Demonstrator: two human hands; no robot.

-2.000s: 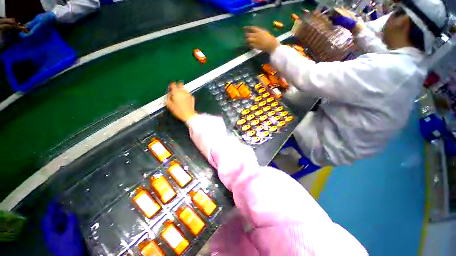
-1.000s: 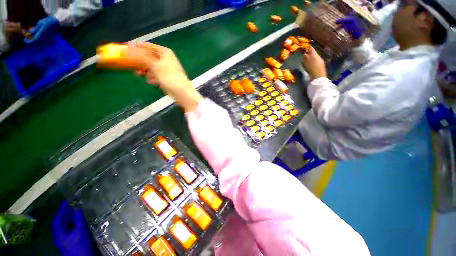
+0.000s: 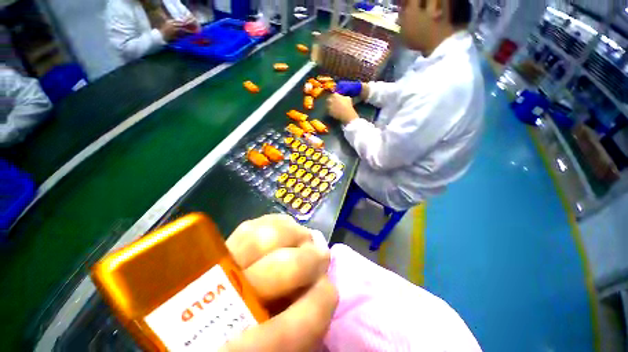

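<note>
My right hand (image 3: 286, 275) is bare and grips an orange device (image 3: 165, 268) close to the camera, at the bottom left of the view. The device is a glossy rounded block with a white label reading "VOLO" turned towards me. My fingers hold its right side and lower edge. The pink sleeve shows at the bottom. My left hand is not in view. Behind the device, only a dark, blurred strip of clear plastic shows at the lower left; the packing tray is otherwise out of view or hidden.
A neighbour's tray (image 3: 303, 175) holds standing devices, with two lying on it. Loose devices (image 3: 319, 86) lie beyond it. The green conveyor belt (image 3: 206, 103) carries several devices. A worker in a white smock (image 3: 427, 117) sits at right. A blue bin (image 3: 220, 41) stands across the belt.
The view has swung up and right. My right hand has brought the orange device from over the belt close to the camera. My tray and gloved left hand have left the view.
</note>
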